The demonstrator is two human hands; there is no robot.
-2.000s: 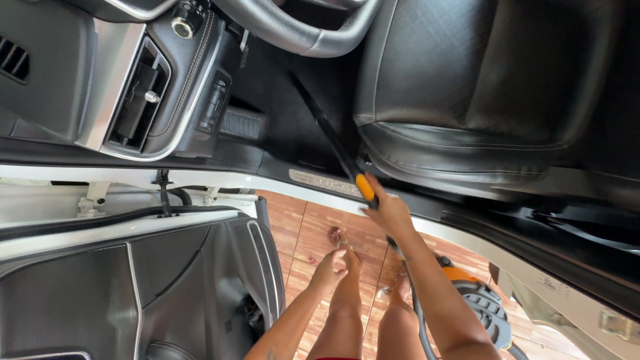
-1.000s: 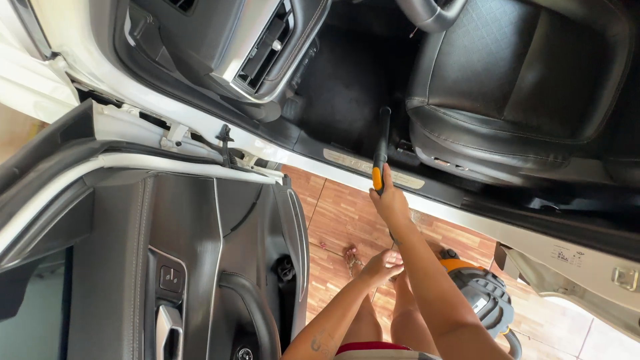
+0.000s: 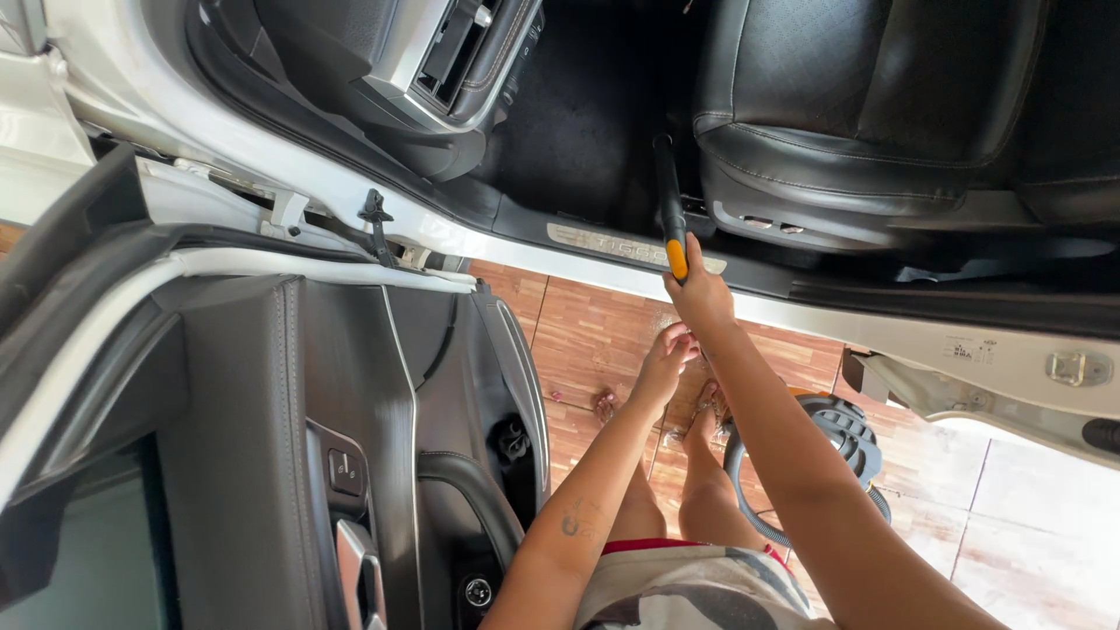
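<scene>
My right hand (image 3: 703, 296) is closed around the yellow-and-black handle of a vacuum wand (image 3: 669, 192), above the metal sill plate (image 3: 604, 245). The wand's black tube points into the footwell, its tip over the dark car floor (image 3: 586, 122) beside the black leather seat (image 3: 814, 131). Just below and left of it, my left hand (image 3: 668, 360) has its fingers curled near the hose, which is mostly hidden behind my right wrist and arm; whether it grips the hose I cannot tell.
An open car door (image 3: 350, 367) stands at the left. A canister vacuum cleaner (image 3: 836, 437) with a grey hose sits on the tiled floor (image 3: 577, 350), right of my legs. The white door frame (image 3: 875, 328) runs across, with a rear door opening at the right.
The wand has been drawn back from deep in the footwell toward the sill, then stays near the seat's front corner. The view has shifted toward the open door.
</scene>
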